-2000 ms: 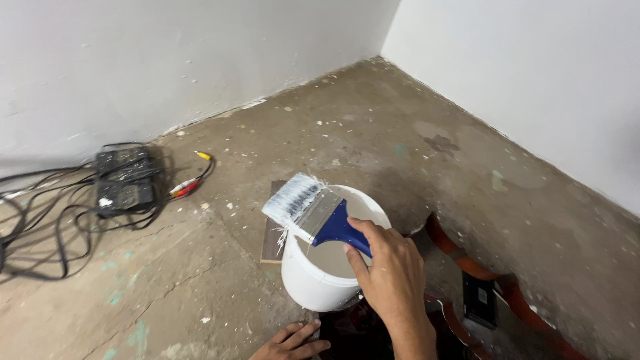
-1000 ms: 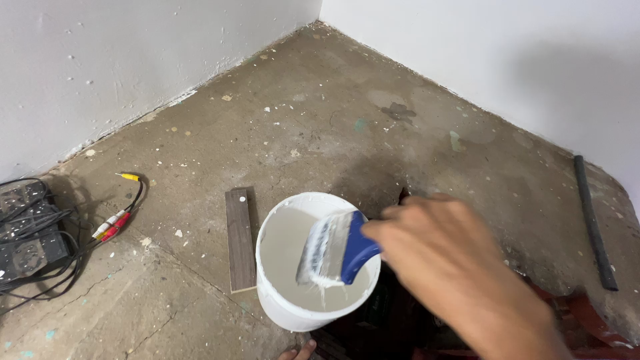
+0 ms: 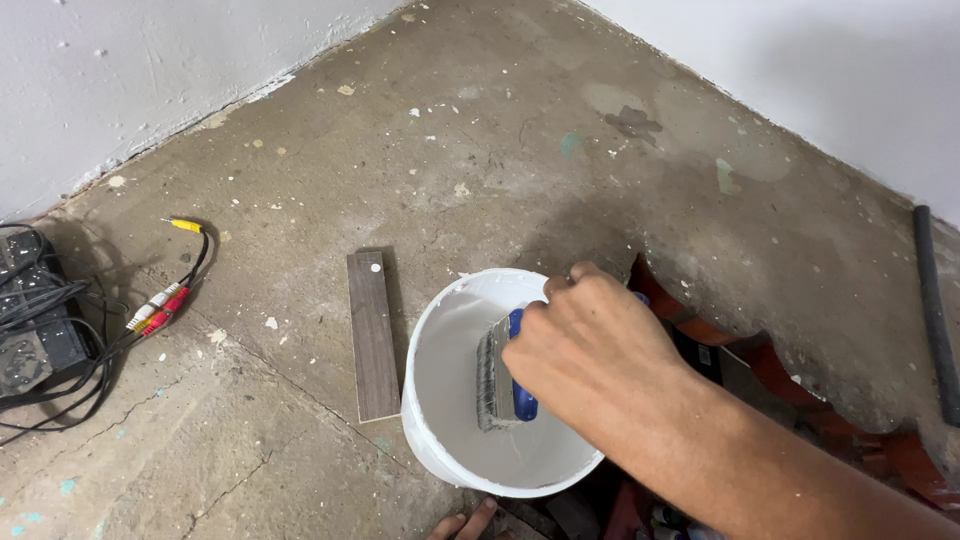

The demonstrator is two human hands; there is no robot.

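My right hand grips the blue handle of a wide flat paintbrush over the mouth of a white plastic bucket. The brush's bristles, wet with whitish paint, are inside the bucket, which holds pale liquid. Only a few fingertips of my left hand show at the bottom edge, close below the bucket; whether they hold anything cannot be seen. Just left of the bucket a narrow wood-grain strip lies on the concrete floor.
A black power adapter with tangled cables and RCA plugs lies at left. Right of the bucket is an opening with a jagged reddish edge, dark inside. A dark rod lies at far right. White walls border the floor.
The brush was above the bucket's left rim two seconds ago; my right hand has brought it down inside the bucket. Less of my left hand shows now. The view has shifted.
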